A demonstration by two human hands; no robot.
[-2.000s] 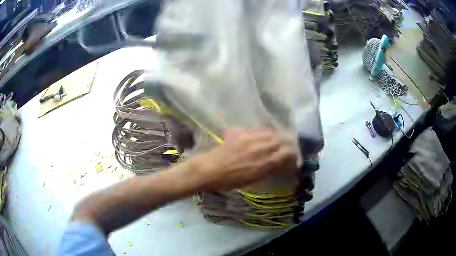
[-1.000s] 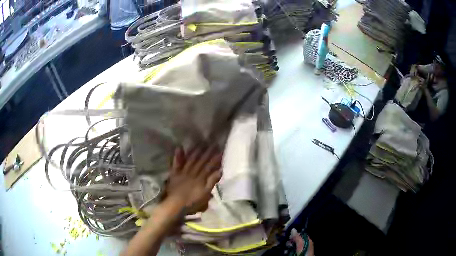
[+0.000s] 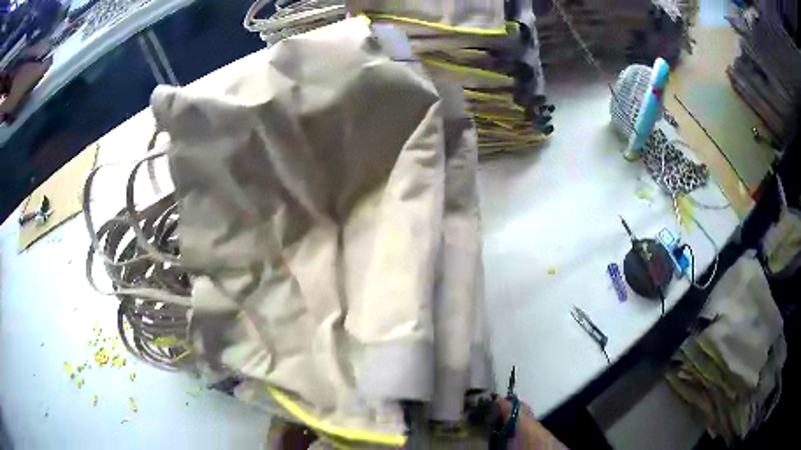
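A khaki bag (image 3: 299, 202) lies spread and wrinkled on a pile of bags, its yellow-bound edge toward me. The pile's looped handles (image 3: 145, 290) fan out on the left. My right hand (image 3: 525, 432) is at the bottom edge beside the pile's lower right corner, cut off by the frame. It holds scissors (image 3: 512, 409) with a dark tip pointing up and a teal-green handle. My left hand (image 3: 290, 435) shows only as a small dark patch under the bag's near edge; its fingers are hidden.
Yellow offcuts (image 3: 104, 356) lie on the white table at left. Another bag stack (image 3: 501, 83) stands behind. At right are a small fan (image 3: 637, 101), a dark round object (image 3: 648, 266) and a tweezer-like tool (image 3: 588, 325). More bags (image 3: 733, 352) are piled beyond the table edge.
My left hand has moved off the top of the bag to its near edge. The bag, raised and blurred earlier, now lies on the pile. My right hand with the scissors remains low at the bottom.
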